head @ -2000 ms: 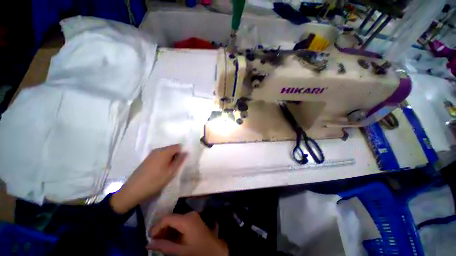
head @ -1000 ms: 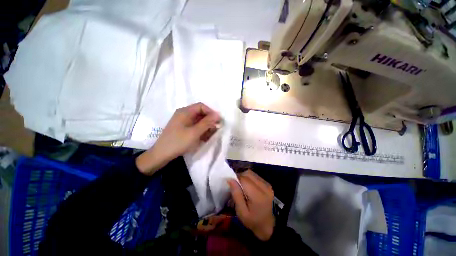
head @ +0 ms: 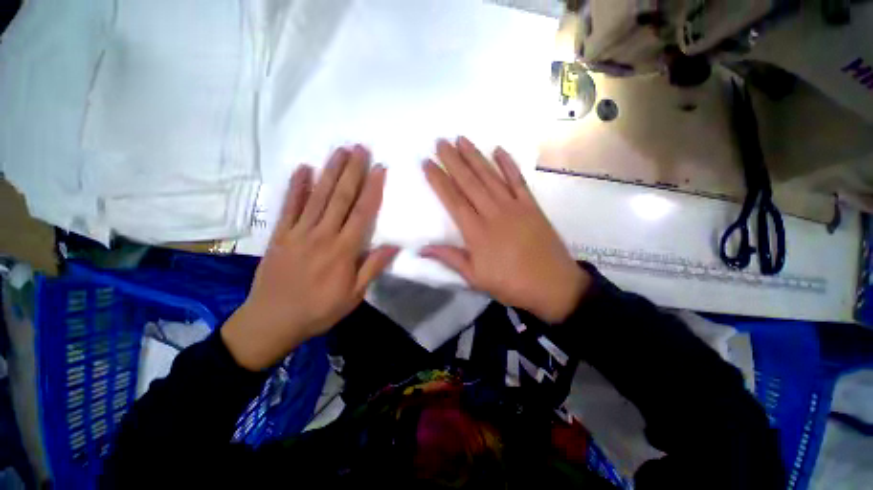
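A white fabric panel (head: 402,86) lies on the sewing table left of the needle plate, and its near end hangs over the front edge toward the lap. My left hand (head: 324,244) rests flat on it with fingers spread, palm down. My right hand (head: 507,230) also rests flat on it, to the right, fingers pointing away. Neither hand grips anything. The thumbs point toward each other with a small gap between them.
Stacked white fabric panels (head: 177,115) lie at the left. Black shears (head: 756,191) lie on the tan machine bed (head: 651,134) and over the table ruler (head: 670,263). The sewing machine head (head: 814,48) is at upper right. Blue baskets stand at left (head: 81,383) and right (head: 790,383).
Both hands have let go of the narrow hanging fabric end and moved onto the cloth at the table edge, flat and side by side. The view has tilted down and closer.
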